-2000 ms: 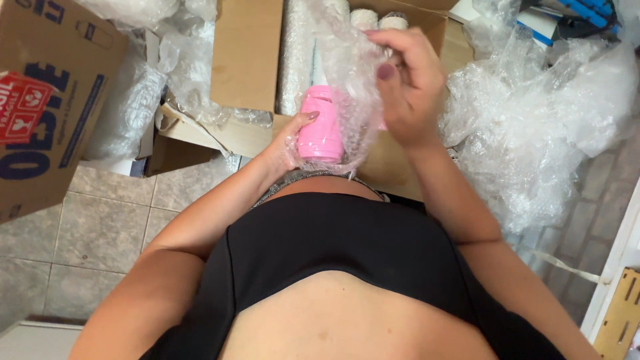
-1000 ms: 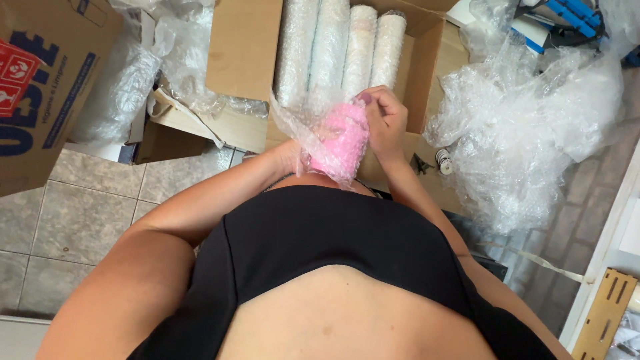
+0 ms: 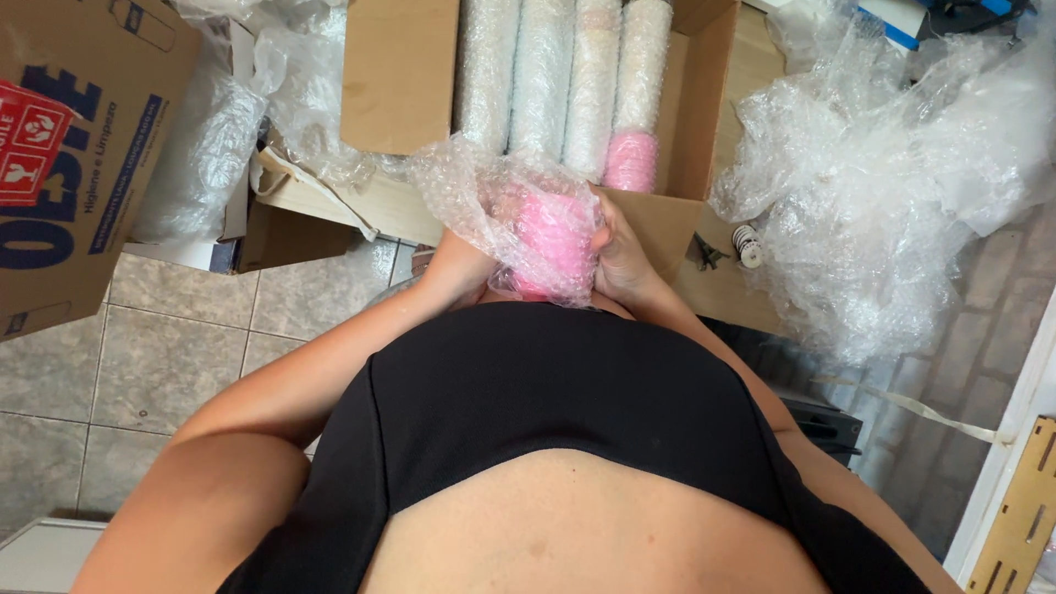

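Observation:
A pink cylindrical object (image 3: 553, 239), wrapped in bubble wrap (image 3: 470, 181), is held close to my body between both hands. My left hand (image 3: 466, 264) grips its left side, with most of the fingers hidden by the loose wrap. Along its right side, my right hand (image 3: 619, 247) presses the wrap with curled fingers. Just beyond, an open cardboard box (image 3: 693, 99) holds several long bubble-wrapped rolls (image 3: 540, 82) lying side by side. A pink wrapped piece (image 3: 631, 161) sits at the near end of the rightmost roll.
Loose bubble wrap (image 3: 858, 181) is heaped on the right of the wooden tabletop (image 3: 751, 285). Near it lie a small white ribbed spool-like object (image 3: 747, 246) and a small dark item (image 3: 708, 252). A large printed carton (image 3: 74, 148) stands at the left, beside more plastic wrap (image 3: 198, 148).
The bubble wrap, held up loosely by my right hand two seconds ago, now surrounds the pink object. My right hand has come down to its side.

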